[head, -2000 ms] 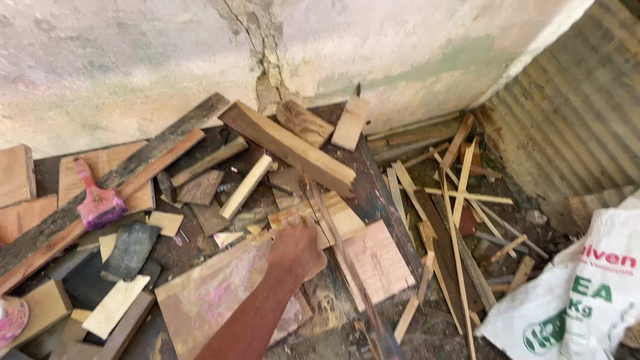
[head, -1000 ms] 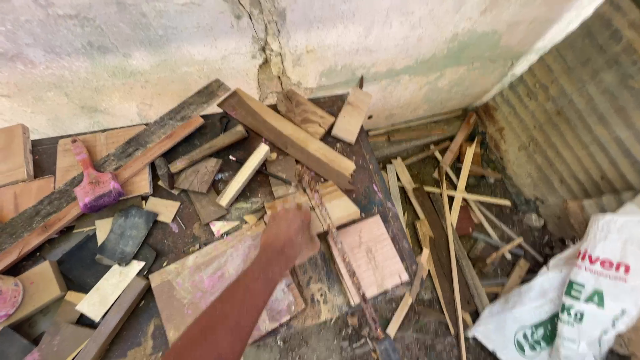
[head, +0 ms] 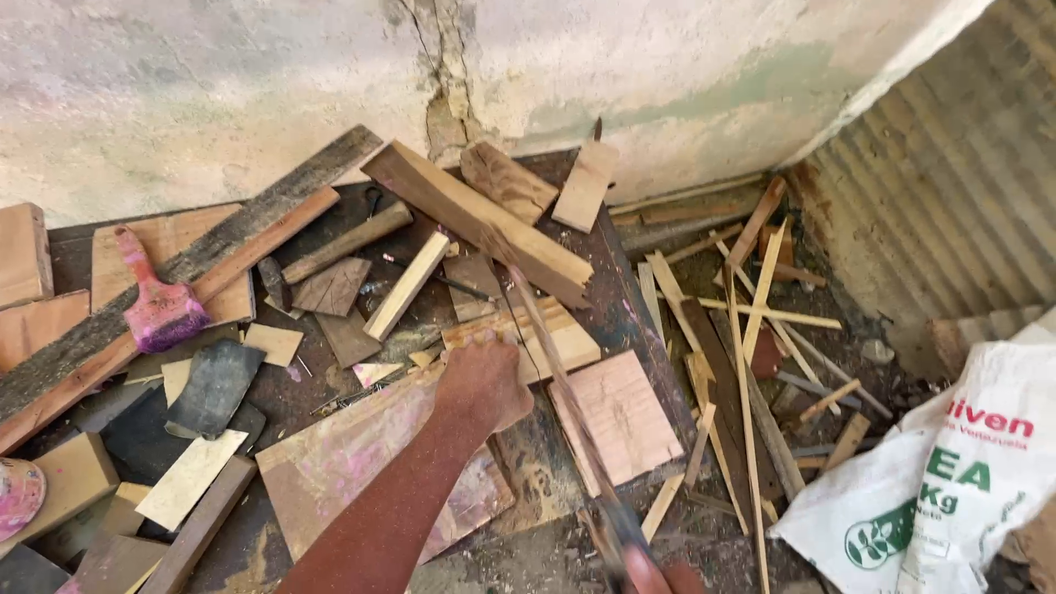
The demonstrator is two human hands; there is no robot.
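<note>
My left hand (head: pixel 483 384) presses a light wooden block (head: pixel 569 342) down, its fingers curled over the block's left part. At the bottom edge my right hand (head: pixel 656 573) grips the handle of a long, narrow saw (head: pixel 569 388), blurred by motion, whose blade crosses the block just right of my left hand. A square piece of pinkish wood (head: pixel 631 412) lies below the block, partly behind the blade. A paint-stained board (head: pixel 355 462) lies under my left forearm.
A pink-stained paintbrush (head: pixel 161 297) rests across long planks (head: pixel 247 223) at left. A thick wooden offcut (head: pixel 487 219) lies behind the block. Black sandpaper-like pieces (head: pixel 216 388) and scraps surround them. Thin wood strips (head: pixel 747 412) and a white sack (head: pixel 932 462) are at right, below a cracked wall (head: pixel 660 74).
The saw has shifted along its length across the block, and my right hand now shows at the bottom edge. My left hand stays on the block.
</note>
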